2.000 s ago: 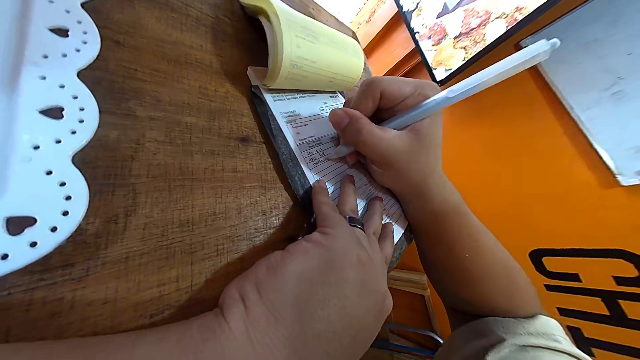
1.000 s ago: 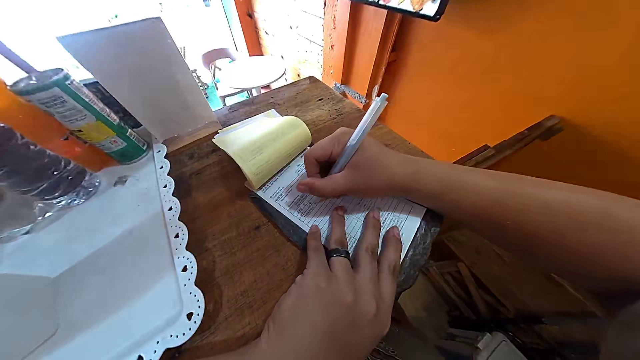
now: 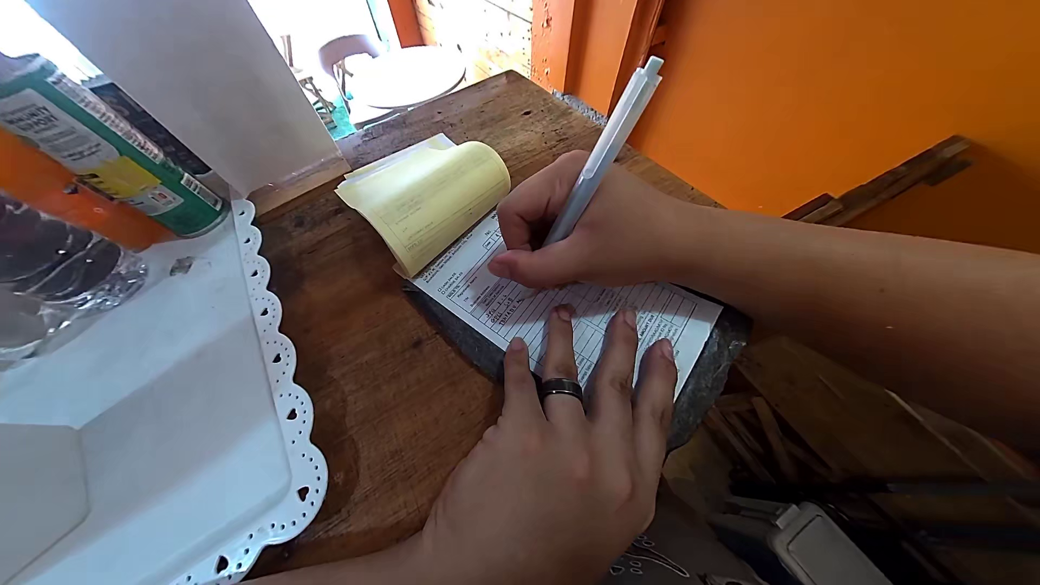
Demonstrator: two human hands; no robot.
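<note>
My right hand (image 3: pixel 585 223) is closed around a light grey pen (image 3: pixel 605 154), its tip hidden behind the fingers, over a printed paper form (image 3: pixel 682 325). My left hand (image 3: pixel 561 455), with a dark ring on one finger, rests with spread fingertips on the lower part of the form. Some handwriting shows on the sheet between the hands. Yellow pages (image 3: pixel 439 199) of the same pad are folded back at its upper left end. Beneath the pad lies a dark grey stone-like slab (image 3: pixel 711 378), on the wooden table (image 3: pixel 366 390).
A white tray with a scalloped, pierced edge (image 3: pixel 284 422) lies at the left, bearing a green canister (image 3: pixel 122 154) and a clear plastic bottle (image 3: pixel 65 268). A pale upright board (image 3: pixel 203 89) stands behind. An orange wall (image 3: pixel 812 97) rises beyond the table's right edge. A round white table (image 3: pixel 414 77) is farther off.
The view has swung strongly since two seconds ago, bringing in the canister and bottle. The pen stays in my right hand and my left hand stays on the form.
</note>
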